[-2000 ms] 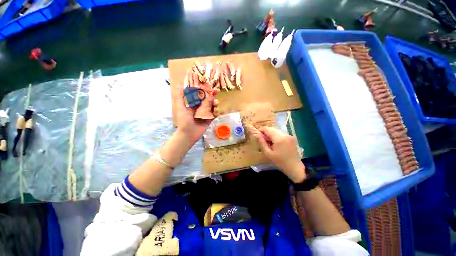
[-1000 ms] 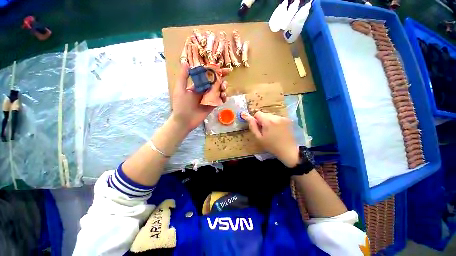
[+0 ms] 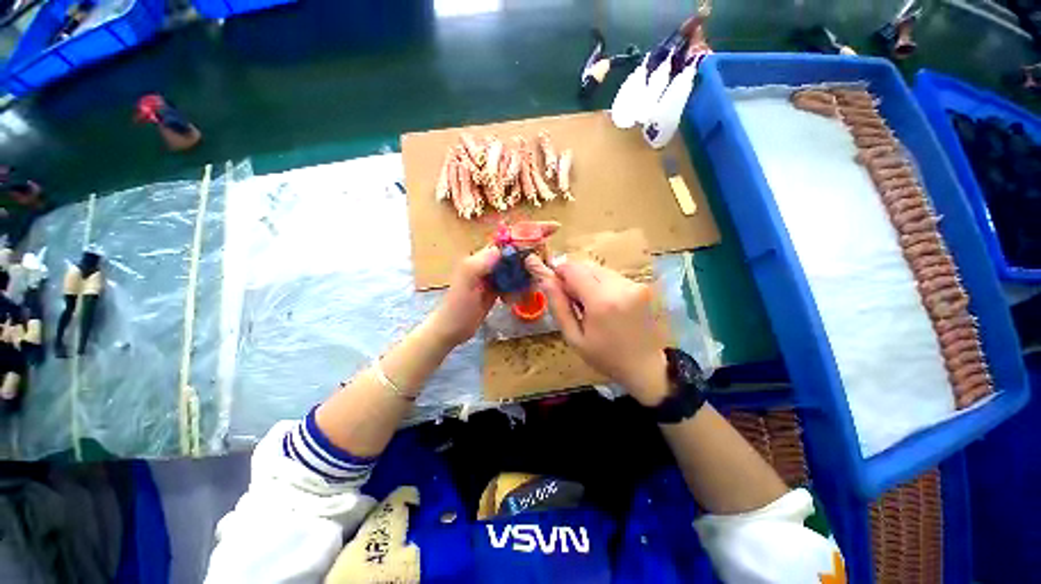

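Observation:
My left hand (image 3: 466, 299) holds a figurine part (image 3: 513, 272), dark blue-black at the near end and red-pink at the far end, above the work mat. My right hand (image 3: 605, 310) is at the part's right side, its fingertips pinched together against or close to it. Whether a thin applicator is between these fingertips cannot be seen. An orange-red cap (image 3: 530, 306) shows just below the hands on a pale square (image 3: 514, 326). The blue cap is hidden. Small pink-cream parts (image 3: 502, 173) lie heaped in a row on the cardboard (image 3: 616, 171).
White squeeze bottles (image 3: 659, 100) stand at the cardboard's top right, near a pale yellow strip (image 3: 682, 195). A blue tray (image 3: 763, 245) with brown-pink parts (image 3: 913, 228) is at right. Plastic sheeting (image 3: 308, 308) covers the left. Figurine pieces (image 3: 171, 123) stand on the green belt (image 3: 308, 80).
My right hand has moved from the blue cap up and left to the held part. My left hand has lowered and turned the part, bringing both hands together. The camera view has shifted.

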